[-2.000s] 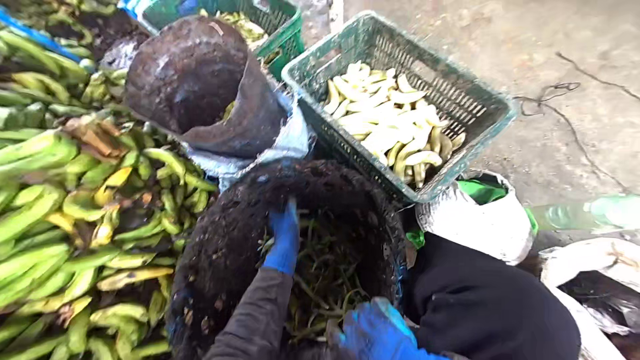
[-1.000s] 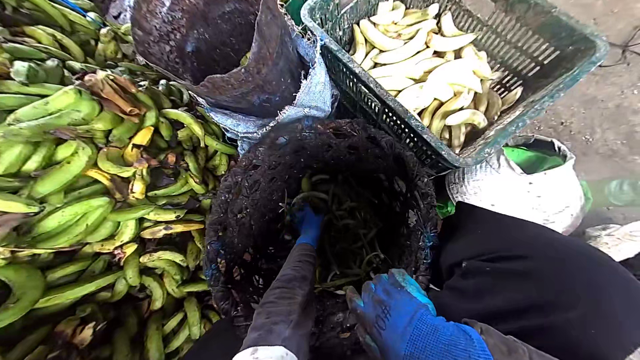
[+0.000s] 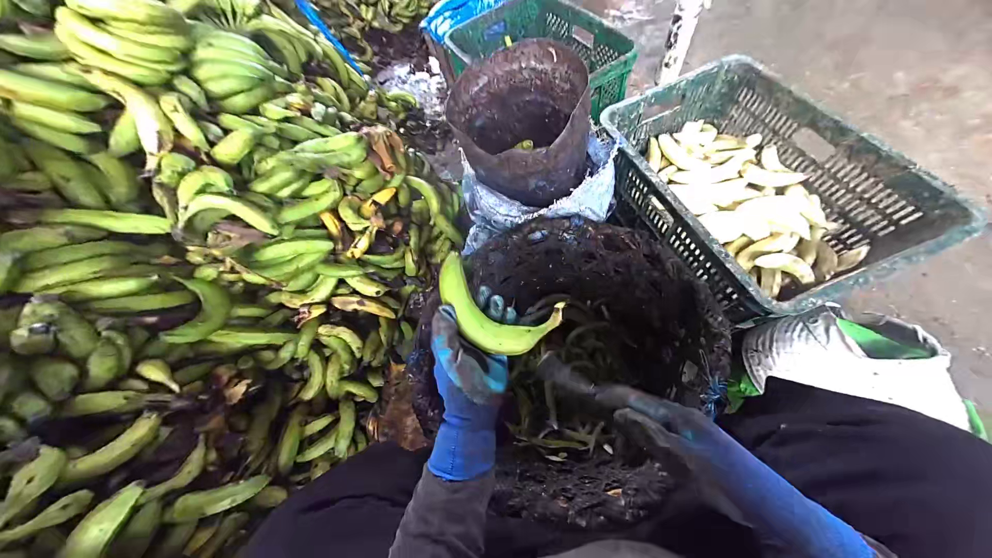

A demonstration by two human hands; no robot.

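My left hand (image 3: 469, 356), in a blue coated glove, holds a green plantain (image 3: 496, 335) with its peel on, above the left side of a dark woven basket (image 3: 573, 248). My right hand (image 3: 659, 418), also gloved and blurred, is over the basket's right side with a dark, narrow tool (image 3: 570, 377) at its fingers, probably a knife; its tip is near the plantain's lower end. Green peels (image 3: 573, 438) lie inside the basket.
A large heap of green plantains (image 3: 287, 263) fills the left. A green plastic crate (image 3: 868, 147) with peeled plantains (image 3: 752, 201) stands at right. Beyond the basket are a dark cylindrical container (image 3: 519, 116) and another green crate (image 3: 612, 77). A white sack (image 3: 860, 364) lies at right.
My left hand, earlier down inside the basket, is now raised and holds a green plantain. My right hand has moved in over the basket, and a dark tool shows at its fingers.
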